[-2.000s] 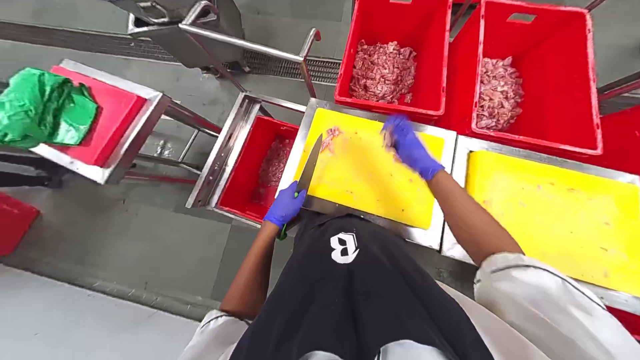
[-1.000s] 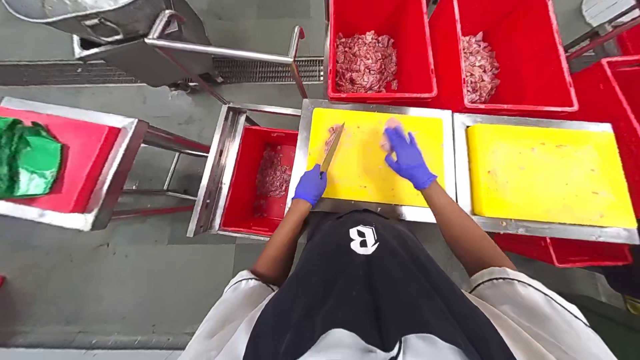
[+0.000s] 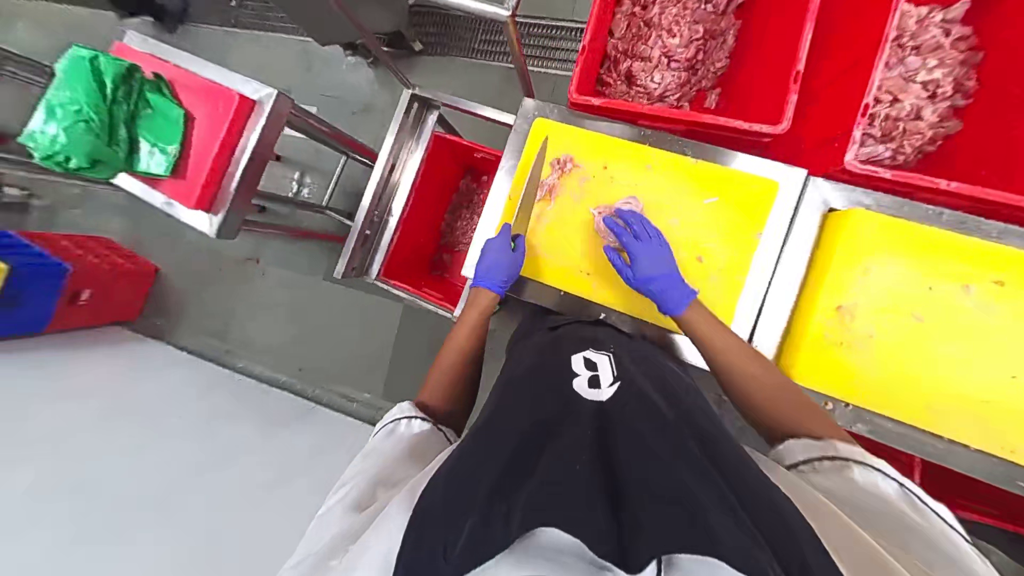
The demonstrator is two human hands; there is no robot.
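My left hand [image 3: 499,260], in a blue glove, grips the handle of a long knife [image 3: 530,190]; the blade points away from me along the left edge of a yellow cutting board [image 3: 688,192]. A piece of raw meat [image 3: 614,220] lies near the board's middle, under the fingertips of my right hand [image 3: 650,262], also gloved. The fingers rest on it, partly spread, and partly hide it. Small meat scraps [image 3: 557,176] lie on the board just right of the blade.
Red crates of cut meat [image 3: 670,52] [image 3: 920,80] stand beyond the boards. A lower red bin [image 3: 416,216] is at the left. A second yellow board [image 3: 912,320] adjoins on the right. Green plastic [image 3: 104,112] lies on a red board at far left.
My right hand, earlier blurred above the board, now rests on a piece of meat near its middle. The knife has stayed in my left hand. The view has turned and shifted.
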